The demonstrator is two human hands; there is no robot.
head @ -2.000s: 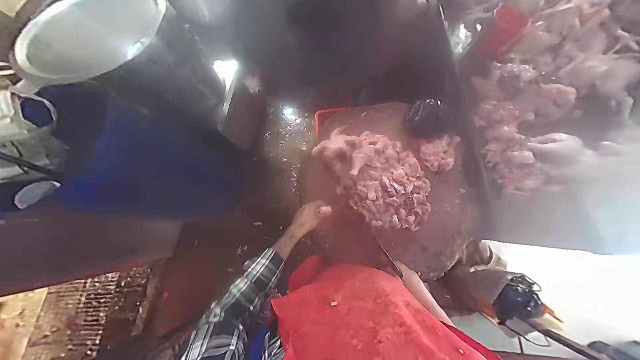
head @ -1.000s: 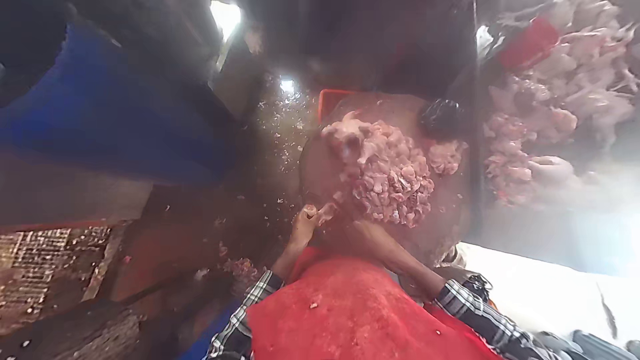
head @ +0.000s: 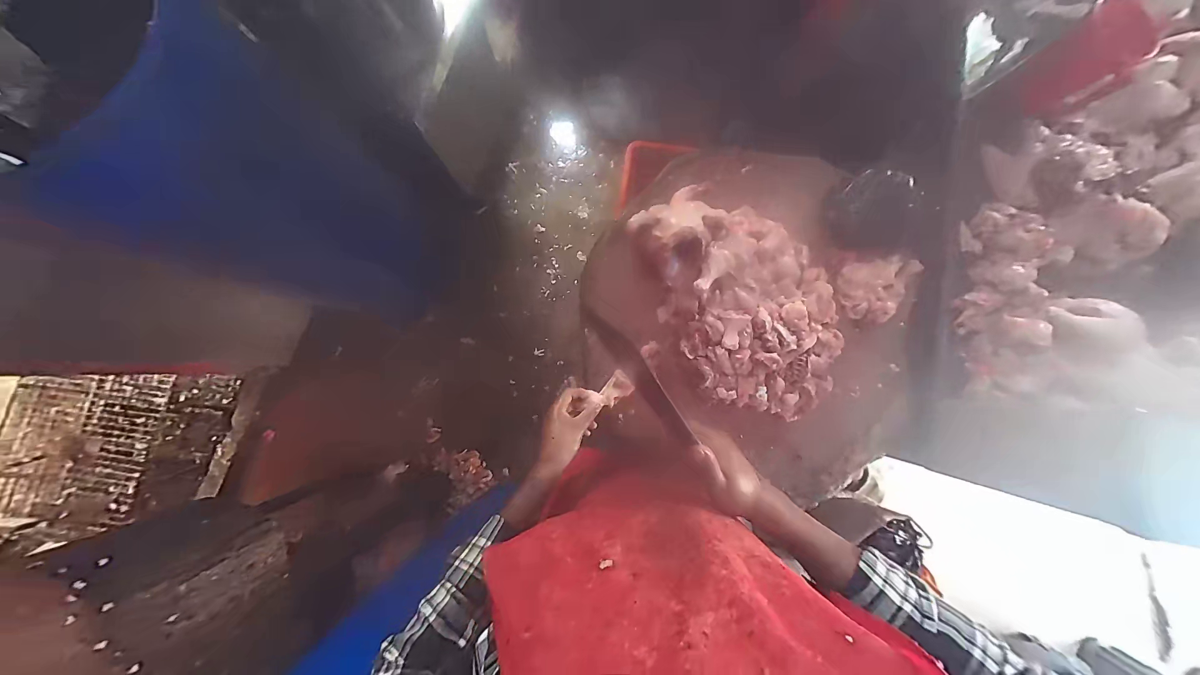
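Note:
My left hand point(head: 570, 424) pinches a small piece of raw meat point(head: 615, 387) at the near left edge of a round chopping block point(head: 619, 272). My right hand point(head: 720, 473) grips a knife point(head: 664, 398) with a broad dark blade, which slants up and left over the block, just right of that piece. A scrap of meat lies against the blade. Beyond the knife a large heap of cut raw meat, apparently chicken point(head: 759, 309), covers the middle of the block. To its right sit a smaller pile point(head: 872, 284) and a black plastic bag or bundle point(head: 874, 204).
A red-orange crate point(head: 647, 167) shows behind the block. At the right, a surface holds more raw poultry point(head: 1097, 225) and a red container point(head: 1092, 56). A blue barrel or sheet point(head: 244, 178) stands at the left. The red apron point(head: 694, 581) reaches the block's near edge.
The knife blade, hardly visible one second ago, now shows plainly over the block. My right hand, out of clear sight two seconds ago, has come in over the near edge. The view has shifted somewhat.

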